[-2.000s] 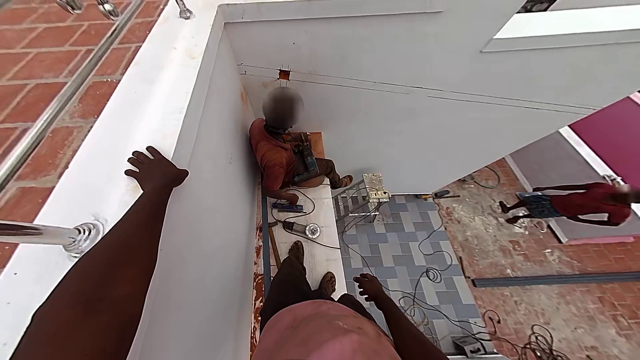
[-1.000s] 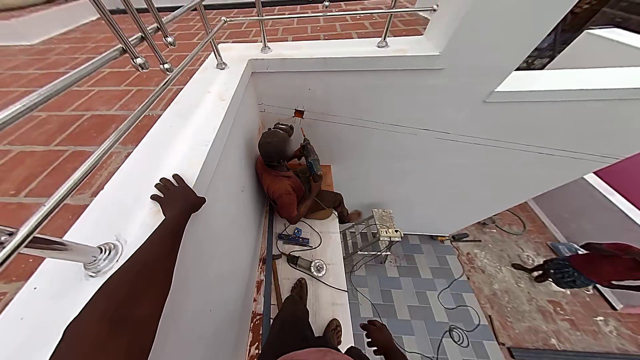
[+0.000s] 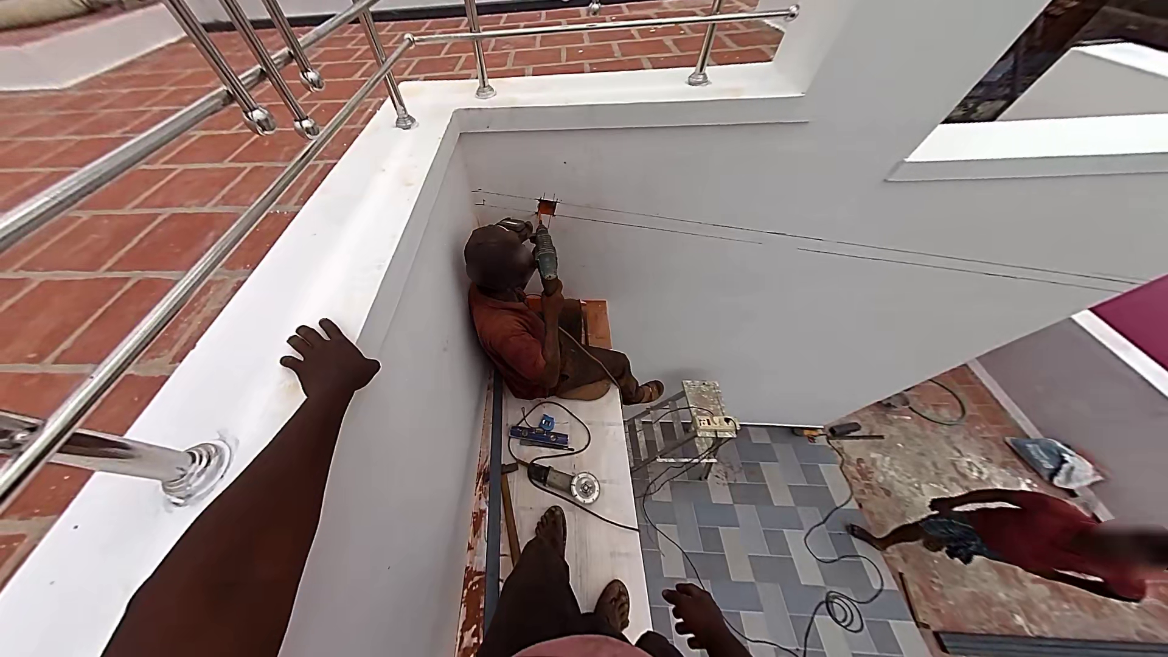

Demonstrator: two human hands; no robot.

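Note:
My left hand rests flat, fingers spread, on the white ledge beside the steel railing. Low in the view, my right hand hangs with fingers apart and holds nothing. Between my feet and a seated co-worker lie an angle grinder, a blue tool and a hammer on the white board. The co-worker holds a power drill up to a small square hole in the grey wall, where pencilled lines run.
A metal stepladder stands beside the board, with a socket box on top. Cables coil over the tiled floor below. Another person in a red shirt is at the lower right. The steel railing runs along the left.
The co-worker has raised the drill from the lap to the hole in the wall. My left hand stays on the ledge. The view has shifted, showing more railing.

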